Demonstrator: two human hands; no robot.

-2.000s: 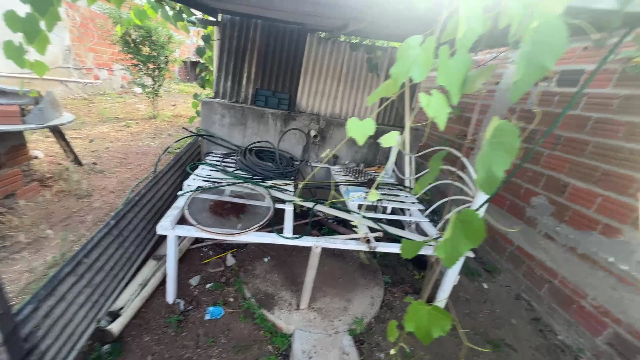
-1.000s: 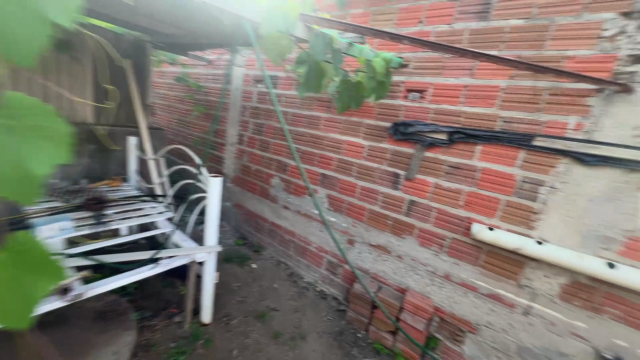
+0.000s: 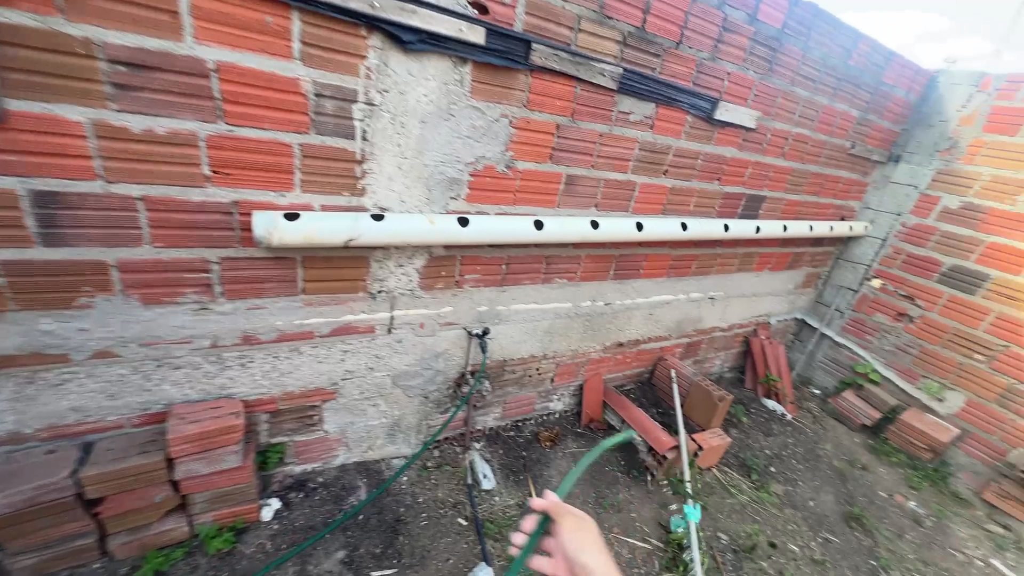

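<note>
My right hand (image 3: 564, 538) is at the bottom of the view, right of the middle, with its fingers curled round a green garden hose (image 3: 580, 472). The hose's end piece rises from the hand and bends right, over the soil near the bricks. My left hand is not in view. A tap (image 3: 478, 332) stands out low on the brick wall, with a thin green hose (image 3: 400, 472) running from it down to the bottom left. A long white plastic pipe (image 3: 416, 230) with a row of round holes hangs level along the wall, above and beyond the hand.
Stacked hollow bricks (image 3: 210, 456) stand at the lower left. More loose bricks (image 3: 708, 402) lie on the soil beside a thin upright pole (image 3: 686, 464). A dark, wrapped strip with boards (image 3: 576, 66) runs high on the wall. Another brick wall (image 3: 960, 264) meets it at the right corner.
The view has swung far right, from the white slatted frame to the brick wall with the pipe. My right hand with the hose has come into view.
</note>
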